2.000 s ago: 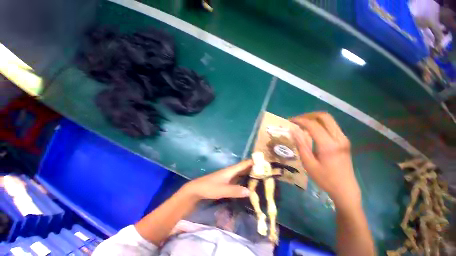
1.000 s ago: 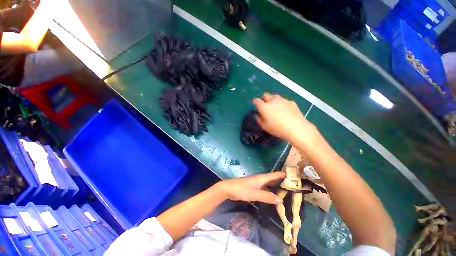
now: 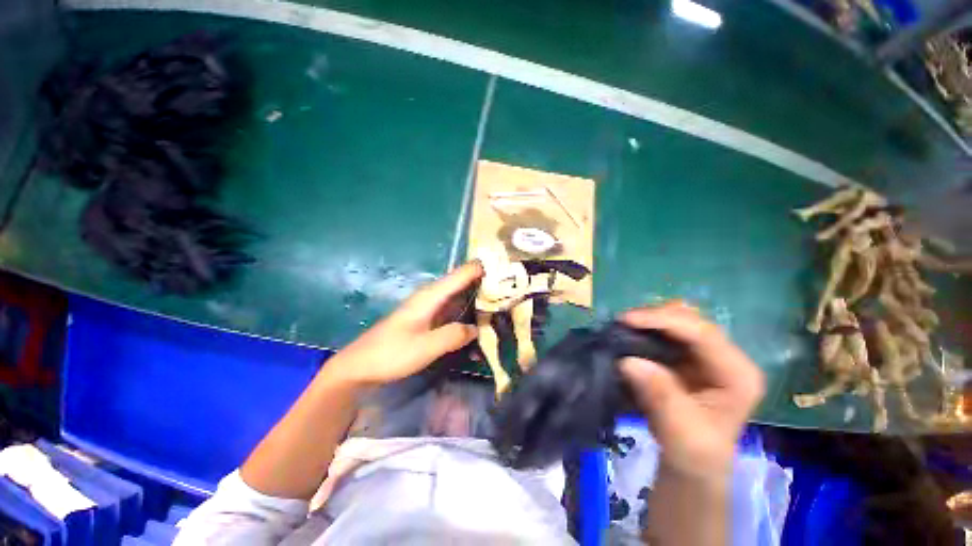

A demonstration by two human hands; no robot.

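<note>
A pale tan leg body (image 3: 506, 339) lies at the bench's front edge, its cream waist block over the lower left of the cardboard glue board (image 3: 490, 219). A black strip lies beside its waist. My left hand (image 3: 410, 336) has its fingertips at the waist block's left side, thumb and finger apart; whether it grips is unclear. My right hand (image 3: 698, 384) holds a black skirt piece (image 3: 565, 397) that hangs to the left, in front of the legs. A whitish oval dish (image 3: 533, 240) sits in a brown stain on the board, with thin pale sticks above it.
A pile of black skirt pieces (image 3: 160, 160) lies at the left of the green bench (image 3: 352, 181). A tangled pile of tan leg bodies (image 3: 869, 304) lies at the right. Blue bins (image 3: 160, 389) stand below the front edge. A white liner (image 3: 640, 480) shows at lower right.
My right hand has moved from the bench toward me and right, bringing a black skirt piece. My left hand remains beside the waist block. The camera view has shifted.
</note>
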